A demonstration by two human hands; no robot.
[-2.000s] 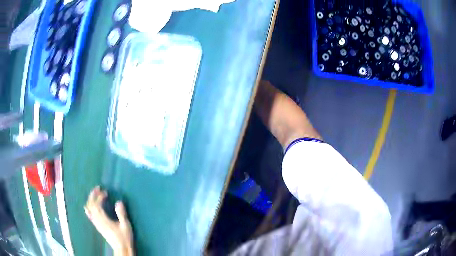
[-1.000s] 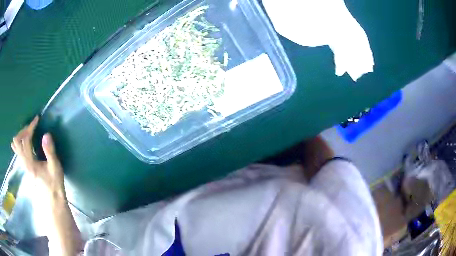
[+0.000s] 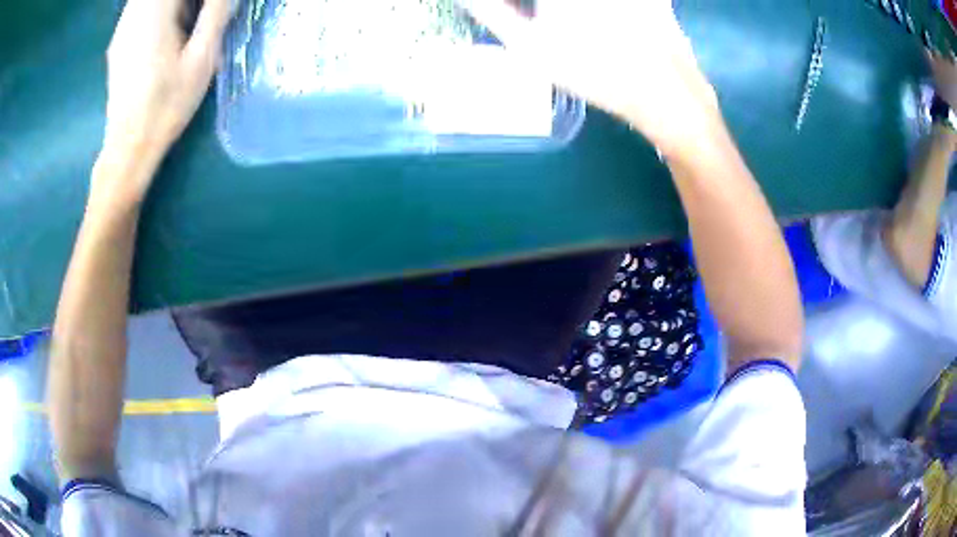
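Observation:
The clear plastic tray point(image 3: 357, 147) lies on the green bench at the top of the view, cut off by the upper edge. It holds a heap of pale green bits point(image 3: 325, 52) and a white slip point(image 3: 488, 110). My left hand point(image 3: 168, 52) is at the tray's left side, partly out of the picture; a dark patch shows between thumb and fingers, too unclear to name. My right hand point(image 3: 598, 52) is over the tray's right part, overexposed and blurred. Its fingertips are near the top edge, and I cannot tell whether they hold anything.
A blue floor bin point(image 3: 656, 420) with black, pale-centred units point(image 3: 635, 336) stands below the bench's front edge, partly behind my right forearm. Thin silvery tweezers point(image 3: 811, 73) lie on the bench at right. Another person's arm point(image 3: 923, 199) reaches in at far right. A yellow line point(image 3: 168, 406) crosses the floor.
The view has turned. My right hand has come up from beside the bench edge to over the tray. My left hand is now beside the tray. Another person's arm has come into view.

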